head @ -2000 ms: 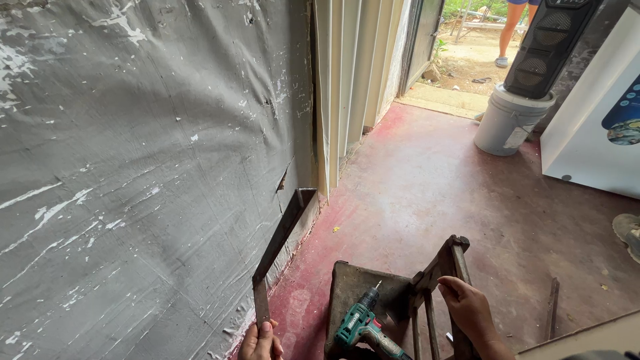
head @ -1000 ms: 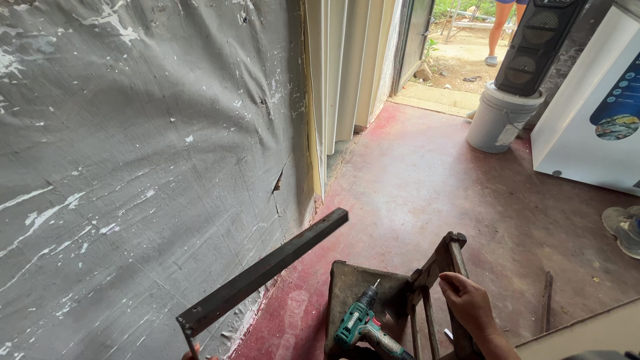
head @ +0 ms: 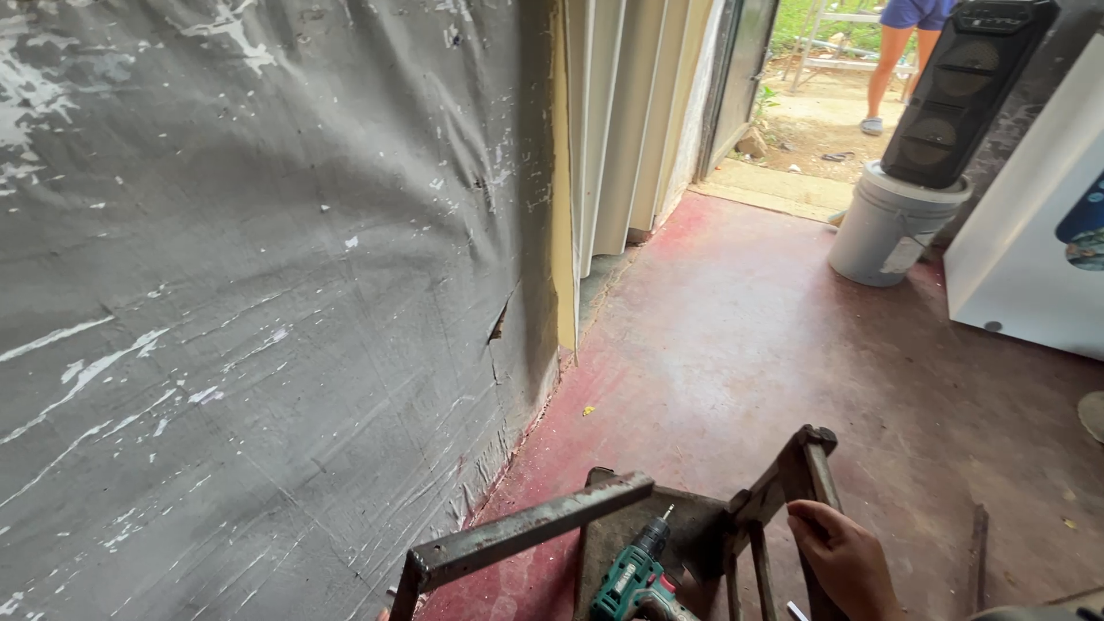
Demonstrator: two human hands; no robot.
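An L-shaped dark metal bar (head: 530,528) rises from the bottom edge, its long arm reaching over the corner of a wooden chair's seat (head: 690,509). Only a sliver of my left hand (head: 384,615) shows beside the bar's lower end; its grip is hidden. On the seat lies a green cordless drill (head: 634,573) with a bit in its chuck, pointing away. My right hand (head: 845,556) rests with bent fingers against the post of the chair's backrest (head: 815,483); whether it grips the post is unclear.
Worn grey sheeting (head: 259,259) covers the left wall, beside corrugated panels (head: 621,129). A black speaker (head: 966,95) stands on a white bucket (head: 897,224), near a white appliance (head: 1009,259). Outside the doorway a person's legs (head: 888,78) show. A dark strip (head: 977,561) lies on the red floor.
The metal bar has swung down and to the right, from beside the wall to over the seat. My left hand, seen gripping it two seconds ago, is now mostly out of view. My right hand has stayed put.
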